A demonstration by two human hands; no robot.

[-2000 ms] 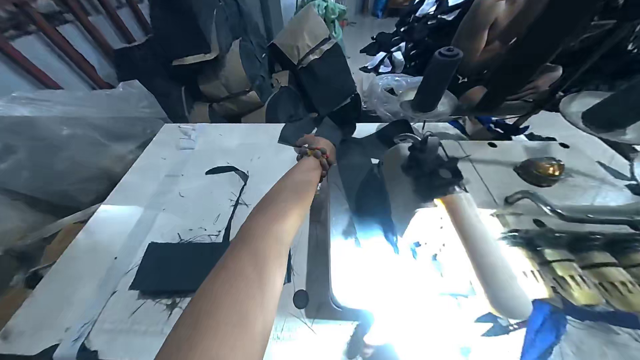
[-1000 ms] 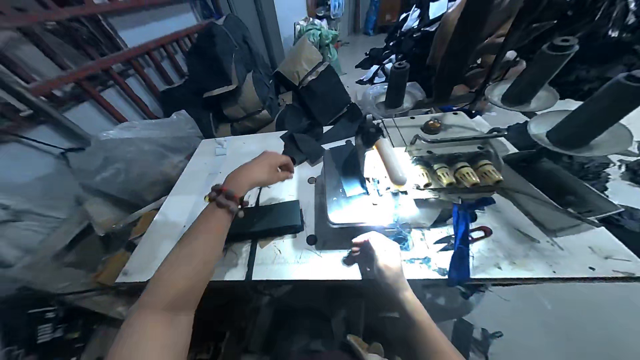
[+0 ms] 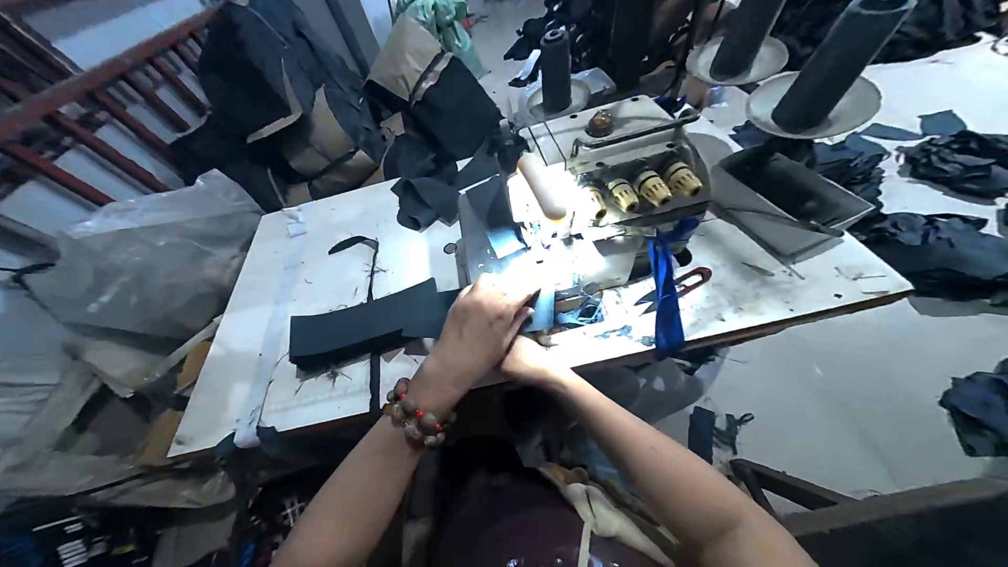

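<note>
My left hand (image 3: 482,321), with a bead bracelet at its wrist, lies on dark fabric just in front of the brightly lit needle area of an overlock sewing machine (image 3: 630,169). Beneath and beside it, my right hand (image 3: 529,356) is partly covered by the left; its fingertips are hidden. A dark fabric strip (image 3: 429,309) runs from a stack of dark cut pieces (image 3: 346,331) to under my left hand. A small blue-lit piece of fabric (image 3: 543,309) shows past the left fingers. The glare hides the presser foot.
Red-handled thread snips (image 3: 693,280) lie behind a hanging blue cloth strip (image 3: 666,303). Thread cones (image 3: 835,71) stand behind the machine, near a grey metal tray (image 3: 795,197). Dark fabric bundles (image 3: 315,110) are beyond the table, and a plastic bag (image 3: 165,260) is at left.
My left hand has moved right from above the fabric stack to the front of the machine, and now meets my right hand. A strip now reaches from the stack to the left hand.
</note>
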